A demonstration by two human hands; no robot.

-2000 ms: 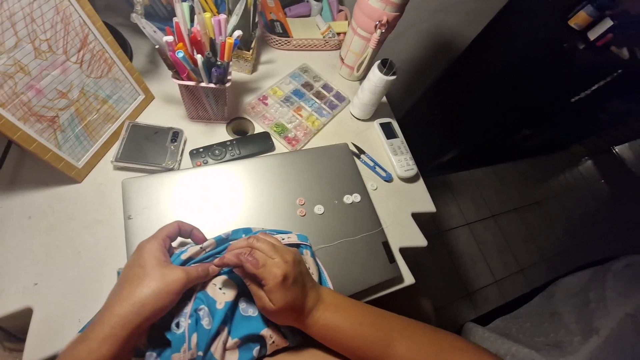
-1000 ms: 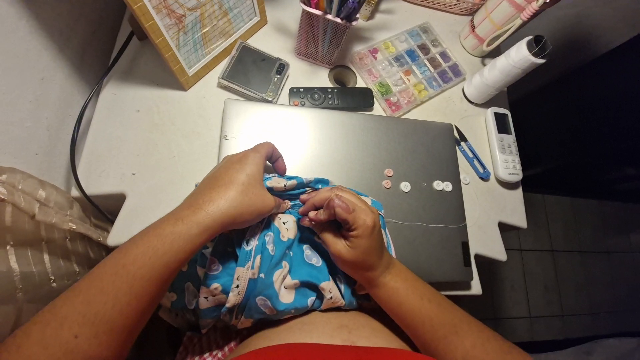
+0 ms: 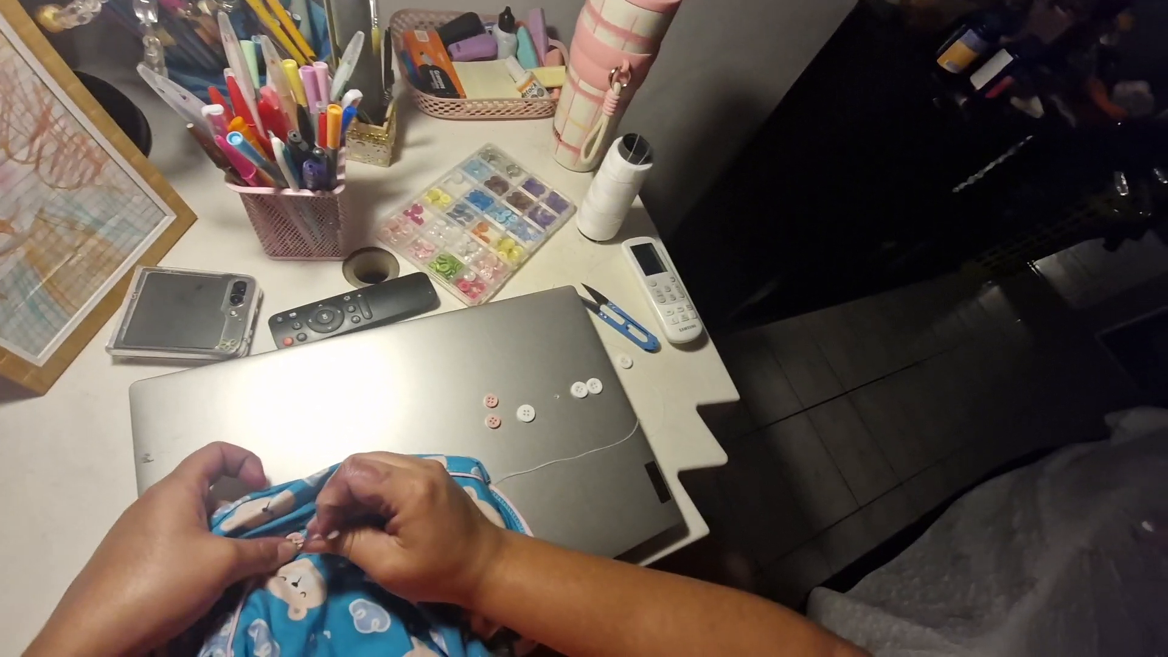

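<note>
Blue fabric printed with bears [image 3: 297, 589] lies over the near edge of a closed silver laptop [image 3: 438, 365]. My left hand [image 3: 196, 534] grips the fabric, its thumb beside a small pink button [image 3: 295, 540]. My right hand [image 3: 411, 525] has its fingertips pinched at that button; whether a needle is between them cannot be seen. White thread [image 3: 575, 456] trails from the fabric across the laptop. Loose on the lid are two pink buttons [image 3: 492, 411] and three white buttons [image 3: 526, 413]. One more white button [image 3: 625, 361] rests on the table by blue thread snips [image 3: 620, 319].
Behind the laptop are a black remote [image 3: 356, 310], a phone in a clear case [image 3: 187, 313], a sorted button box [image 3: 479, 224] and a pink pen holder [image 3: 297, 224]. A white thread spool [image 3: 616, 187], a pink bottle [image 3: 602, 82] and a white remote [image 3: 663, 290] stand or lie toward the right edge.
The view has swung away from and back toward the right side of the desk. Both hands stay at the fabric, with the right fingers now closer to the left thumb than one second ago.
</note>
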